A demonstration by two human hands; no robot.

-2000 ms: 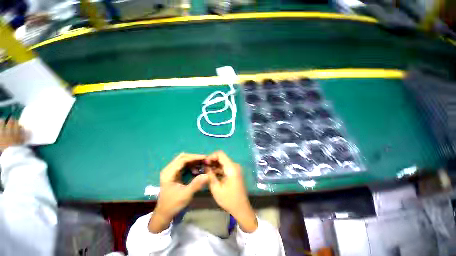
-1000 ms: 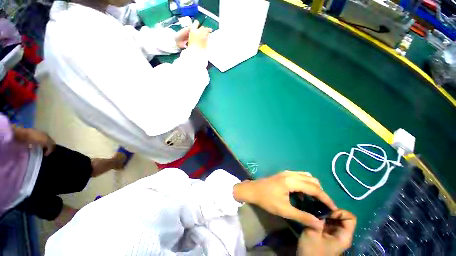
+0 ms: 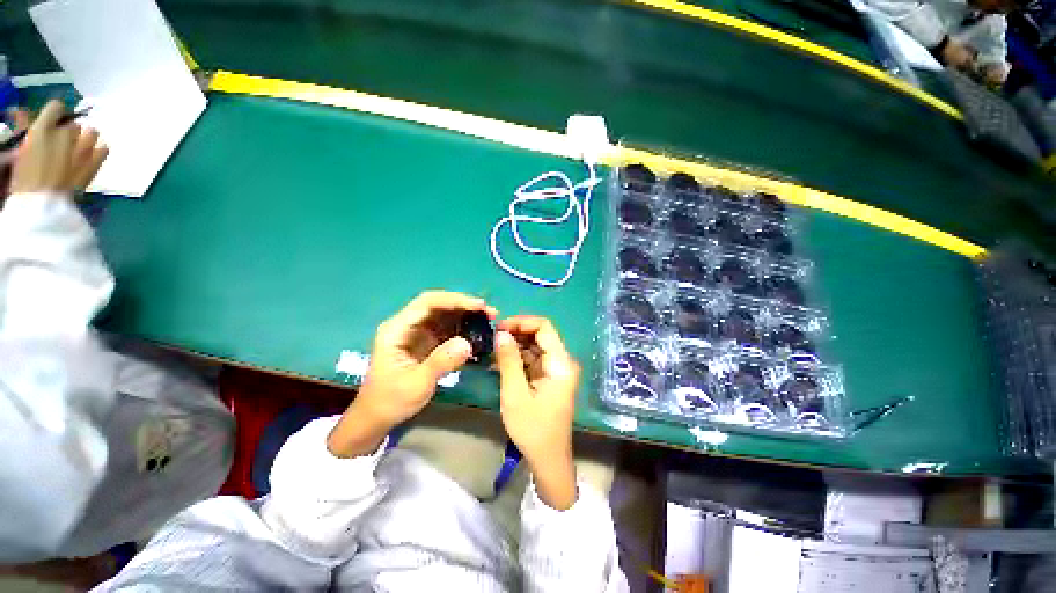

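Observation:
A small round black unit (image 3: pixel 477 334) is held up over the front edge of the green bench. My left hand (image 3: pixel 408 353) grips it from the left, with the thumb across its face. My right hand (image 3: pixel 540 376) is at its right side, with thumb and fingertips pinched close together at the rim; whether they hold a small part cannot be told. A clear blister tray (image 3: pixel 720 304) with rows of round black units lies to the right of my hands.
A white cable (image 3: pixel 511 247) with a white plug block (image 3: pixel 587 136) lies left of the tray. Thin tweezers (image 3: pixel 882 414) lie by its lower right corner. A person in a white smock sits at the left by a white board (image 3: pixel 130 99). More clear trays (image 3: pixel 1025 348) stand far right.
The view has swung from the neighbour on the left back to the bench and tray. The black unit is still in my left hand, now turned more upright, with my right fingers at its edge.

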